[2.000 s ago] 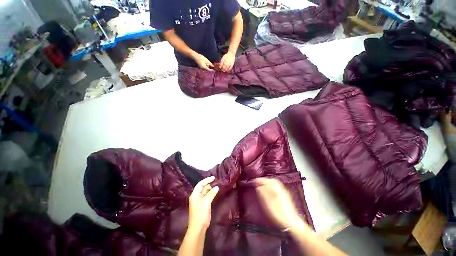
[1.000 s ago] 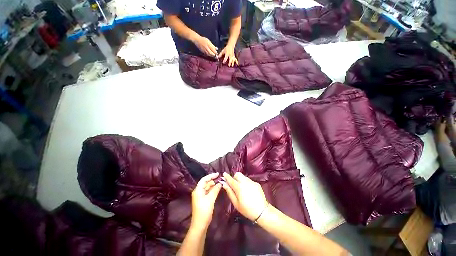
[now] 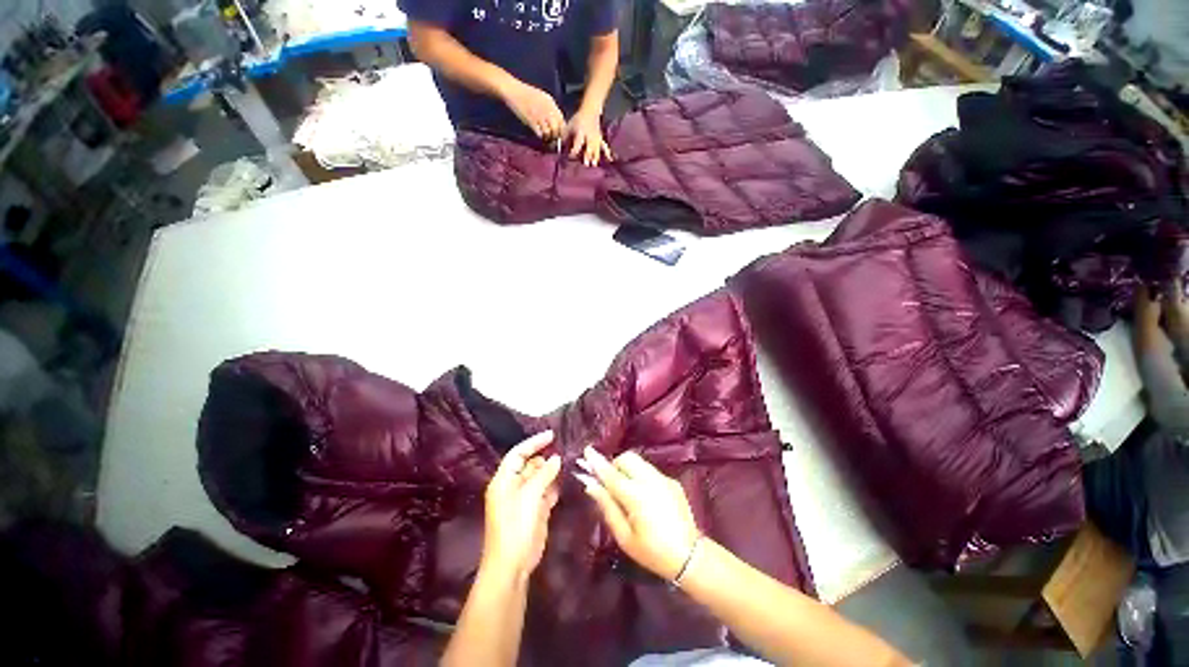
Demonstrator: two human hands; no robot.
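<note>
A shiny burgundy puffer vest [image 3: 359,437] lies flat on the white table, its black-lined hood at the left and its hem at the right. My left hand [image 3: 524,502] is over the vest near the armhole, thumb and fingertips close together; whether they pinch fabric or thread is too small to tell. My right hand [image 3: 636,508] is just to its right, a little apart, with a small pale glint at its fingertips. I cannot tell what that is.
Across the white table [image 3: 300,280], a person [image 3: 522,65] handles another burgundy vest [image 3: 730,156]; a dark flat rectangle [image 3: 649,244] lies beside it. Folded vests [image 3: 913,378] are stacked at right, a black and burgundy heap [image 3: 1056,183] beyond. More burgundy garments [image 3: 248,612] lie at near left.
My hands were together at the fingertips a second ago and are now slightly apart. Earlier my right hand was blurred, further right over the vest. The view has shifted slightly.
</note>
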